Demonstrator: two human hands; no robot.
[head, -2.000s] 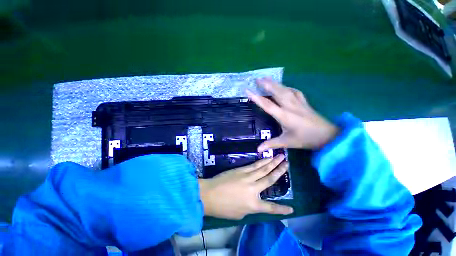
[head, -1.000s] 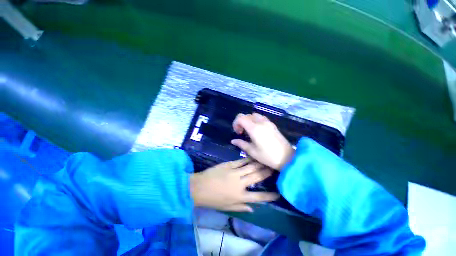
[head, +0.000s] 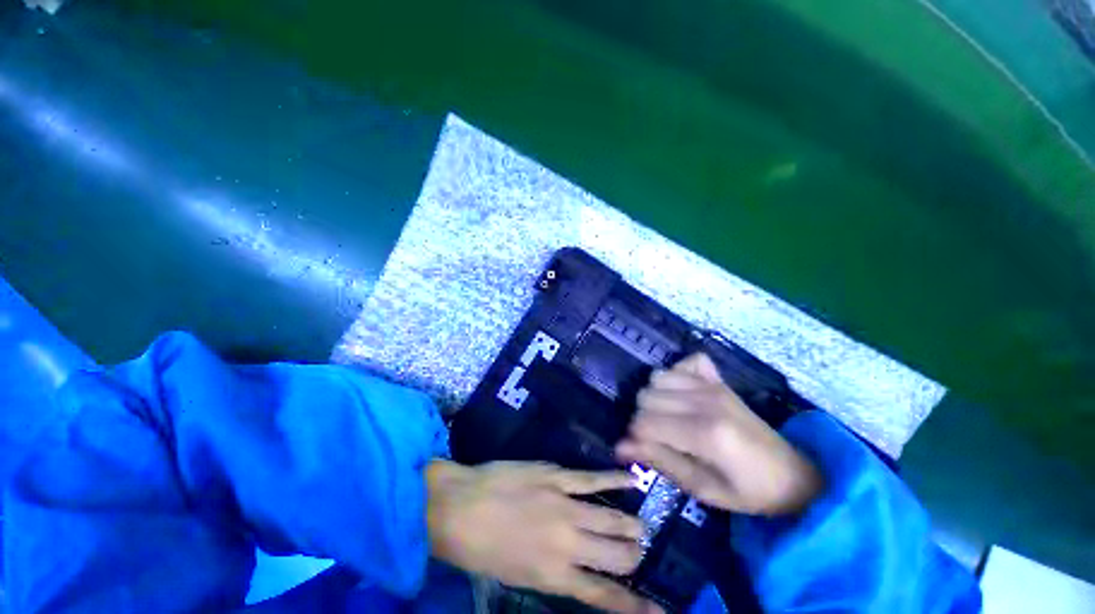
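A black plastic housing [head: 600, 314] lies tilted on a silvery-white foam sheet [head: 480, 216]. White bracket-shaped patches [head: 528, 369] show on its left part, and others near my fingers. A narrow silvery strip [head: 658, 510] crosses its middle. My left hand [head: 540, 528] lies flat on the near side of the housing, fingers apart and pointing right. My right hand [head: 720, 438] is curled over the middle of the housing, slightly blurred. Its fingertips are partly hidden, so I cannot tell whether it holds anything. My sleeves hide the housing's right end.
The glossy green surface [head: 672, 132] runs around the foam sheet. A white sheet [head: 1033, 584] shows at the lower right edge. Part of a dark object [head: 1077, 22] is cut off at the top right corner. Blue cloth fills the lower left.
The view has turned, so the housing and foam appear more tilted and lower right. My right hand has moved from the right end to the middle and curled; my left hand stays flat on the near side.
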